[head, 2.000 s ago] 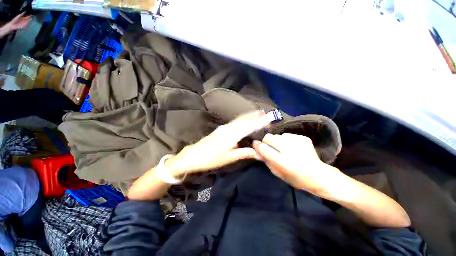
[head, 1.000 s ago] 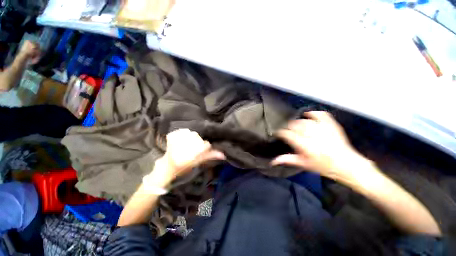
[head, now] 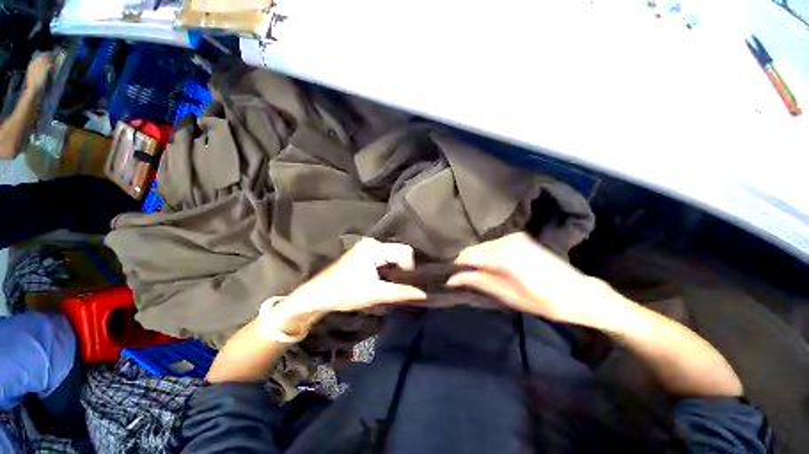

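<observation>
A thick brown garment (head: 426, 199) lies over my lap, its edge gathered in front of my dark top. My left hand (head: 368, 277) pinches the garment's edge between thumb and fingers. My right hand (head: 506, 273) pinches the same edge a short way to the right. A short stretch of brown cloth spans the gap between the hands. The garment's dark opening shows beyond my right hand. The cloth under my fingertips is partly hidden.
A brown garment heap (head: 204, 257) lies at left, over blue crates (head: 173, 356). A white table (head: 532, 80) runs along the top right, with an orange and black slim tool (head: 774, 78). A red stool (head: 98, 324), cardboard box (head: 84, 155) and another person's arm (head: 22, 106) are at left.
The black-and-white label seen earliest is out of sight. My hands came together from wide apart and now hold the edge with a small gap. The other person's arm moved slightly.
</observation>
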